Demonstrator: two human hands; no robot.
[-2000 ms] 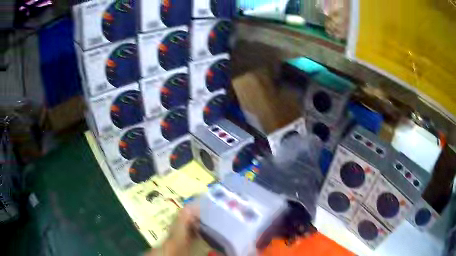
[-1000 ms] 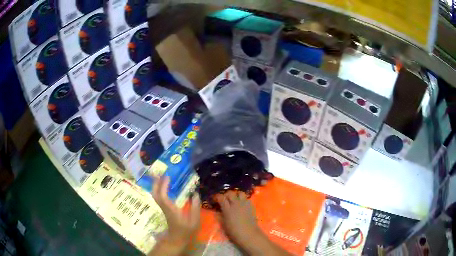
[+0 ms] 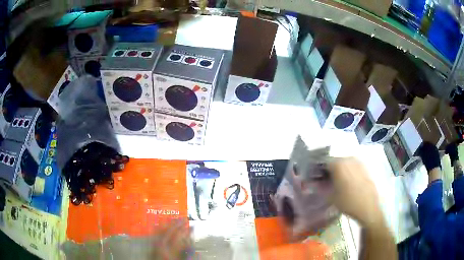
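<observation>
My right hand (image 3: 356, 190) grips a small printed box (image 3: 305, 190) by its right side, above the right part of the mat. The box is blurred and tilted, with a flap standing up; its inside is hidden. My left hand (image 3: 173, 238) is blurred at the lower middle, over the mat's front part, fingers apart, with nothing seen in it. The orange printed carton mat (image 3: 127, 195) lies flat. Black cables (image 3: 89, 172) spill from the mouth of a grey translucent bag (image 3: 84, 119) onto its left side.
Closed speaker boxes (image 3: 180, 96) are stacked behind the mat. One open box (image 3: 248, 89) stands beside them. Several open boxes (image 3: 343, 117) stand at right. More closed boxes (image 3: 23, 124) and a blue-yellow card (image 3: 49, 177) are at left. Another person's blue sleeves (image 3: 437, 208) show at far right.
The view has turned right. My right hand has left the cable heap and taken hold of a box. My left hand is lower in the picture, over the mat.
</observation>
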